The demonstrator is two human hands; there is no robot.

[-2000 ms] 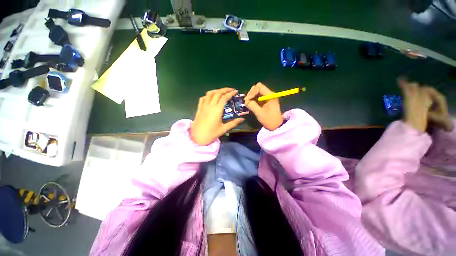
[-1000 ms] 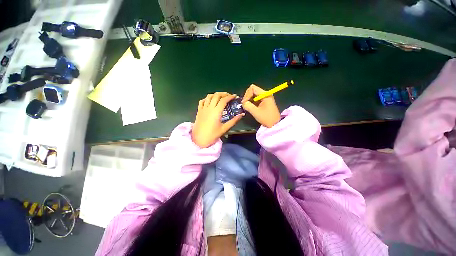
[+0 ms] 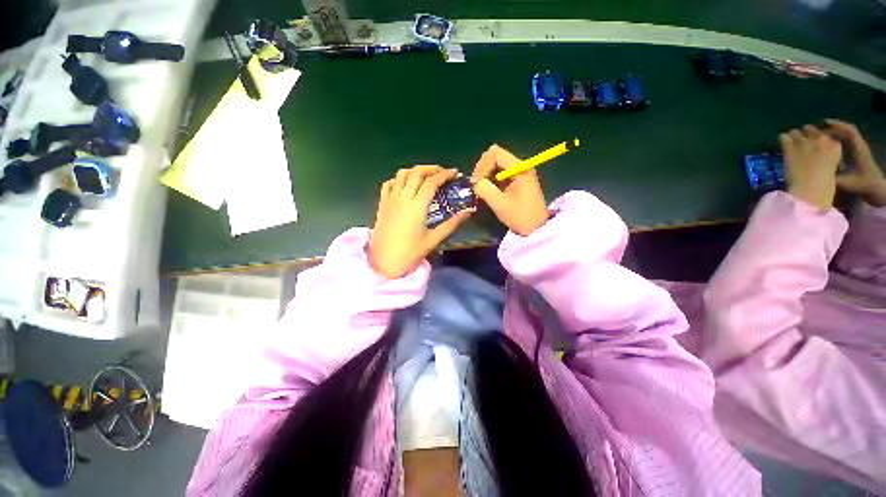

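Note:
My left hand (image 3: 406, 221) holds a small dark watch head (image 3: 450, 200) between thumb and fingers, just above the bench's front edge. My right hand (image 3: 515, 199) grips a thin yellow pen-like tool (image 3: 536, 160), its dark-tipped end pointing up and to the right. The tool's other end is hidden by my fingers, which are at the watch's right side. I cannot tell whether the tool touches the watch.
Several blue and dark watch heads (image 3: 607, 93) stand in a row on the green mat (image 3: 369, 116). A white tray (image 3: 107, 233) with strapped watches and yellow paper (image 3: 219, 131) lie left. A pale-rimmed watch (image 3: 431, 27) is on the rail. Another person's hands (image 3: 814, 165) are at right.
The view has shifted slightly. My hands stay together around the watch. The yellow tool's angle has changed a little. The other person's hands are back over the blue watches at right.

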